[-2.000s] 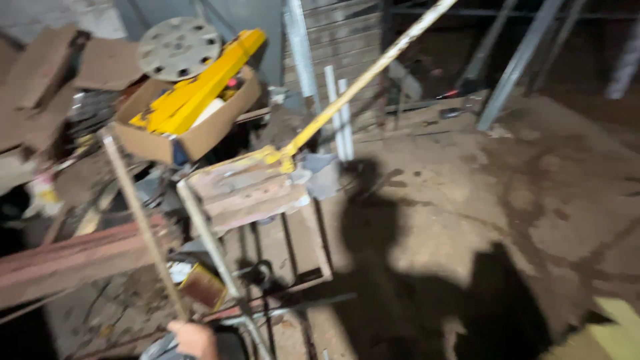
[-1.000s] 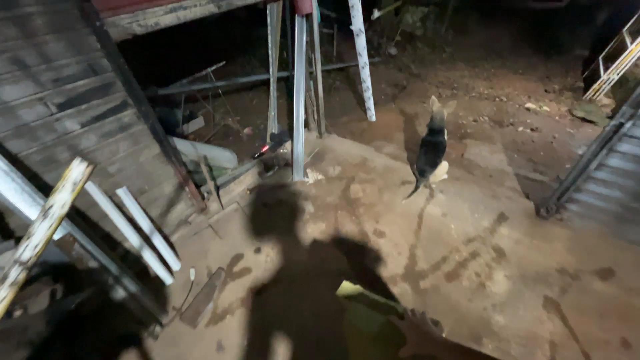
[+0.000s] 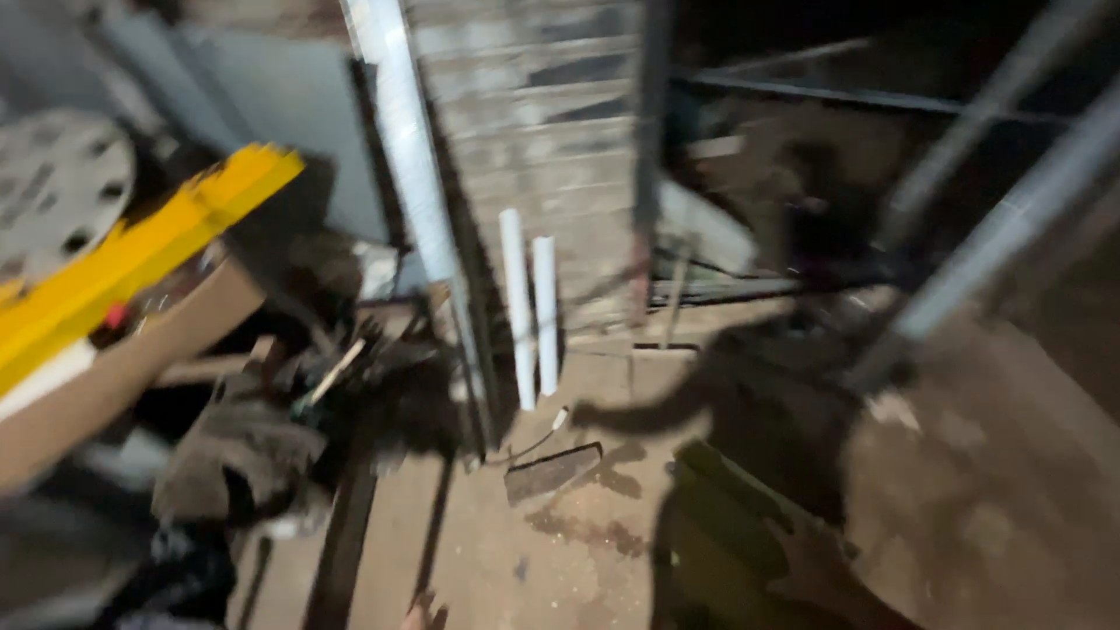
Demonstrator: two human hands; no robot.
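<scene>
Part of my left hand shows at the bottom edge, low over the pale floor. Only a few fingers are visible, and whether they hold anything is unclear. At the lower right, my right hand is in deep shadow, its fingers over a flat yellow-green piece that it grips. The material of that piece cannot be told. Beyond the hands, two white pipes lean by the wall, with a short cable and a dark flat scrap on the floor near their lower ends.
A cardboard box at left bears a long yellow piece, beside a round perforated disc. A shiny metal post leans near the slatted wall. Cloth and debris lie at left; another post slants at right.
The view has swung back left from the open ground with the dog to the wall and the cardboard box. The yellow-green piece has stayed by my right hand.
</scene>
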